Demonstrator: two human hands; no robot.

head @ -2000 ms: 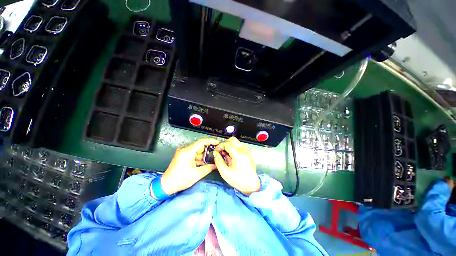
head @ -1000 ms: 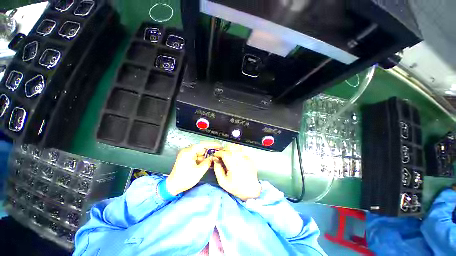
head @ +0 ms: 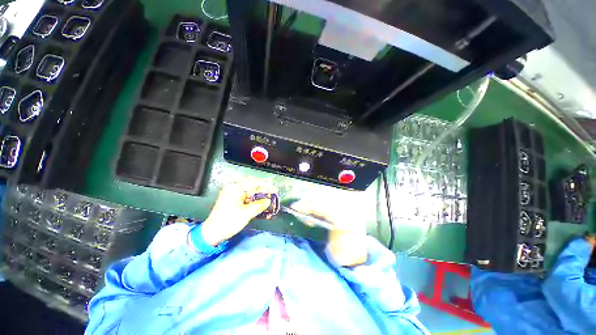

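My left hand (head: 230, 212) holds a dark watch case with a shiny rim (head: 269, 205) between its fingertips, above the bench in front of the press. My right hand (head: 333, 226) is just to its right, blurred, with a thin pale streak at its fingers; whether it holds something cannot be told. The black pneumatic press (head: 307, 134) stands beyond the hands. Its front panel has two red buttons (head: 259, 154) and a whitish centre button (head: 304, 167). A rounded-square fixture (head: 325, 74) shows on the press bed.
A black tray (head: 171, 121) with several cases at its far end lies left of the press. Stacked black trays stand farther left (head: 98, 85) and right (head: 490, 190). Clear trays (head: 428, 170) lie right of the press and at lower left. An air hose loops right. A blue-sleeved person is at lower right.
My hands were together around the small part. Now my right hand has moved right, away from the case, and my left hand alone holds the case, its rim now more visible.
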